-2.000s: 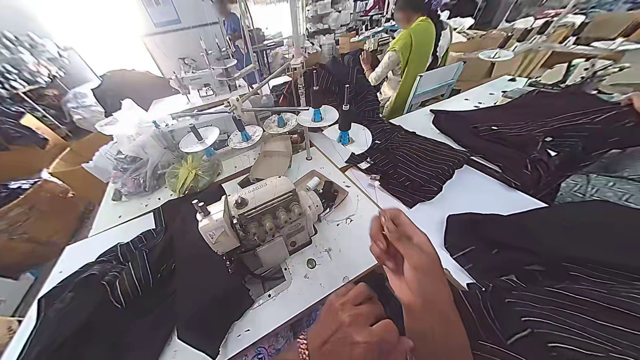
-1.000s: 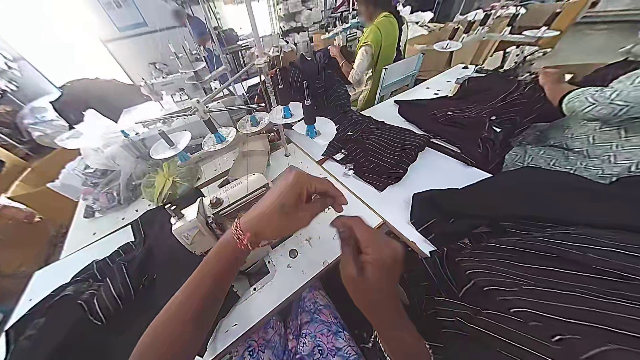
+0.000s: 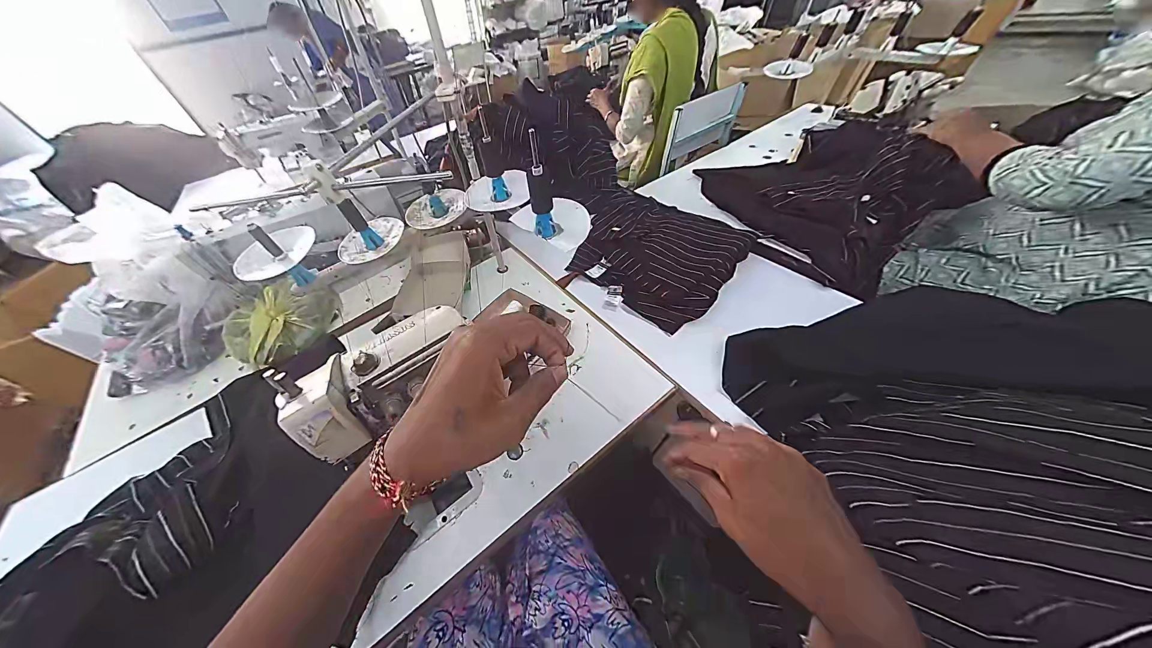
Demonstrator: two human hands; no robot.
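My left hand (image 3: 490,387), with a red cord bracelet at its wrist, is raised over the white sewing table (image 3: 621,387). Its thumb and fingertips pinch together; a fine thread seems to run from them, though too thin to be sure. Behind it stands a white overlock sewing machine (image 3: 328,409), partly hidden by the hand. My right hand (image 3: 738,468) is beyond the table's right edge, fingers bent, close to a grey part at that edge; whether it touches this or holds anything cannot be told. Dark striped fabric (image 3: 981,504) lies to its right.
Thread cones on white discs (image 3: 553,225) stand behind the machine. Dark garments (image 3: 153,504) lie at left and on the adjoining table (image 3: 801,297). Plastic bags (image 3: 171,288) sit at back left. A person in patterned clothing (image 3: 1062,198) works at right; another in green (image 3: 666,81) is farther back.
My hands were close together one second ago and are now apart. The right hand has moved down and away to the table's edge, while the left remains raised with its fingertips together.
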